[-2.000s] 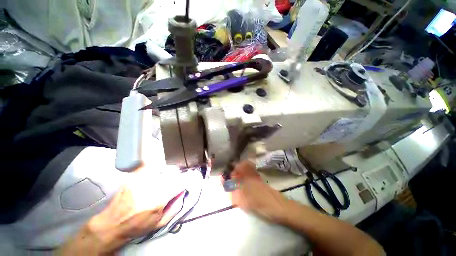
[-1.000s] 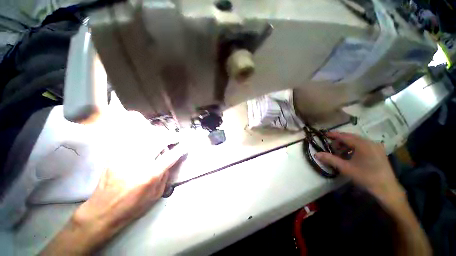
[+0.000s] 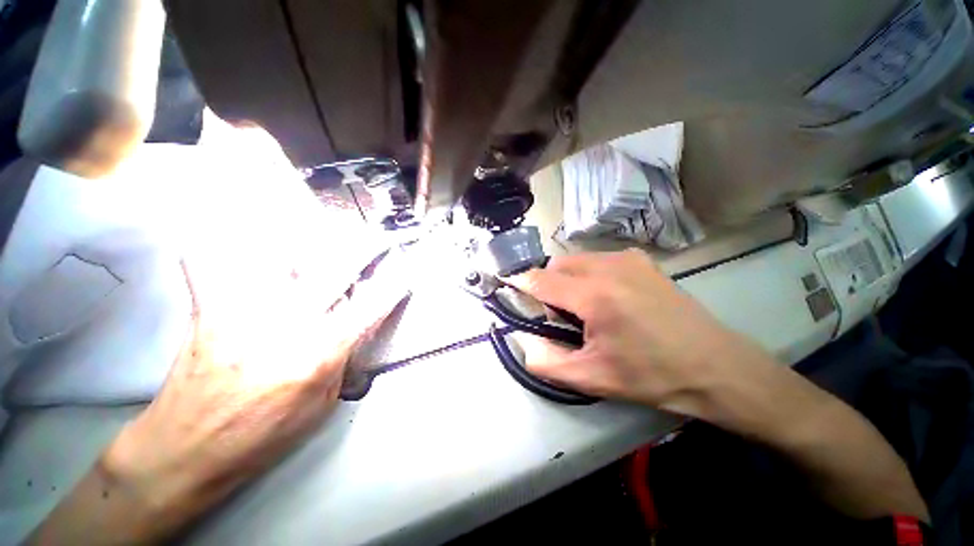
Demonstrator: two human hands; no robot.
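My right hand (image 3: 625, 325) grips the black-looped scissors (image 3: 534, 386), fingers through the handles; their pivot shows just right of the bright needle area and the blades are lost in glare. My left hand (image 3: 251, 357) lies on the white cloth (image 3: 75, 235) left of the needle, fingers towards the scissors; its fingertips are washed out by light. A narrow dark strip (image 3: 358, 279) runs by the left fingertips. The presser foot area is overexposed. A small grey block (image 3: 517, 249) sits right of the needle, above the scissors.
The sewing machine head (image 3: 684, 85) hangs low across the top. A white lamp (image 3: 96, 80) is at upper left. A printed packet (image 3: 625, 192) lies under the arm. A control panel (image 3: 854, 267) is at right. A red item (image 3: 641, 485) hangs below the table edge.
My right hand has picked up the scissors from the table at right and brought them left to the needle area. The view has moved closer. My left hand stays at the cloth.
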